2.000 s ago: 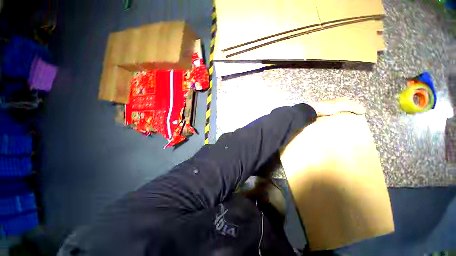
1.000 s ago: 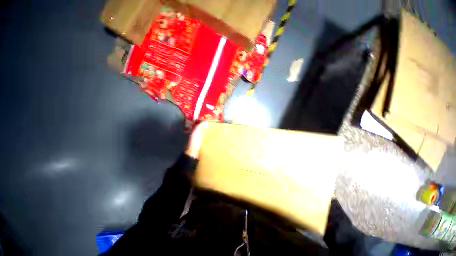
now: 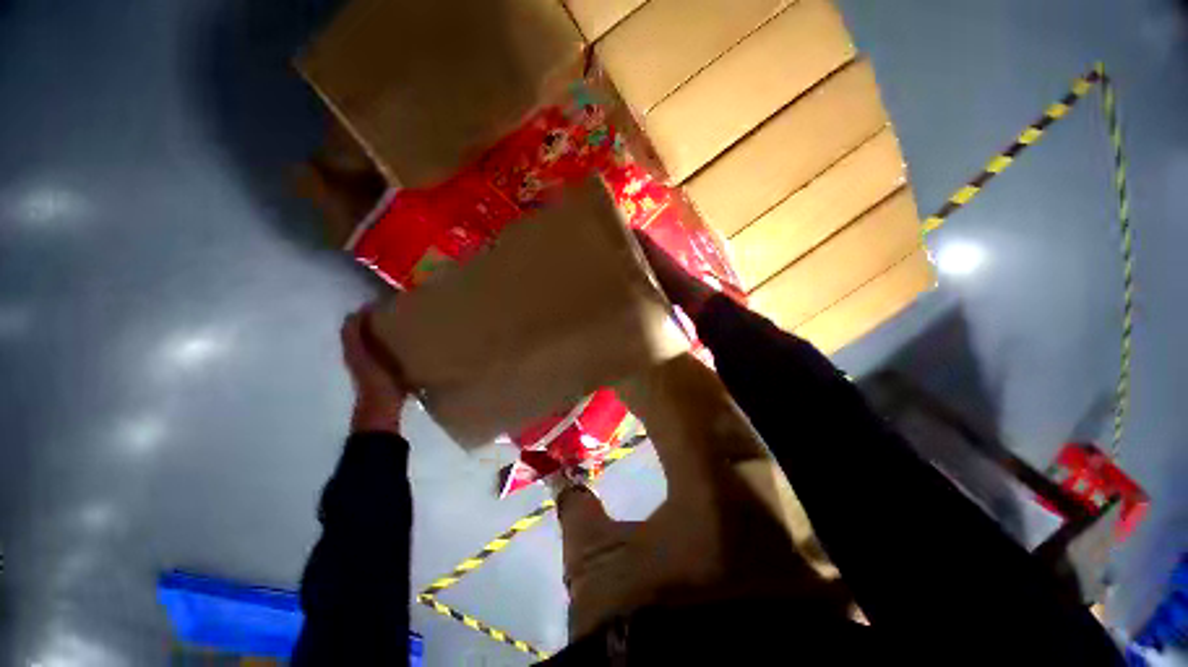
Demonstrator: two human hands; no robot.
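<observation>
A closed brown shipping carton point(image 3: 521, 313) is held between my two hands, above red printed sacks point(image 3: 456, 228). My left hand point(image 3: 375, 378) is on its left side, fingers along the edge. My right hand point(image 3: 680, 280) is at its right side, dark and partly hidden by the carton and sleeve. The carton is tilted a little in view. I cannot tell whether it touches the sacks beneath.
Another brown carton point(image 3: 450, 85) stands beyond the held one. A row of several finished cartons point(image 3: 782, 143) is at the right. Yellow-black tape point(image 3: 1010, 156) marks the grey-blue floor. A blue object point(image 3: 235, 610) lies lower left; a red item point(image 3: 1098, 485) is at far right.
My view has turned from the bench to the floor stack. The carton has moved away from my body and over the red sacks, still between both hands.
</observation>
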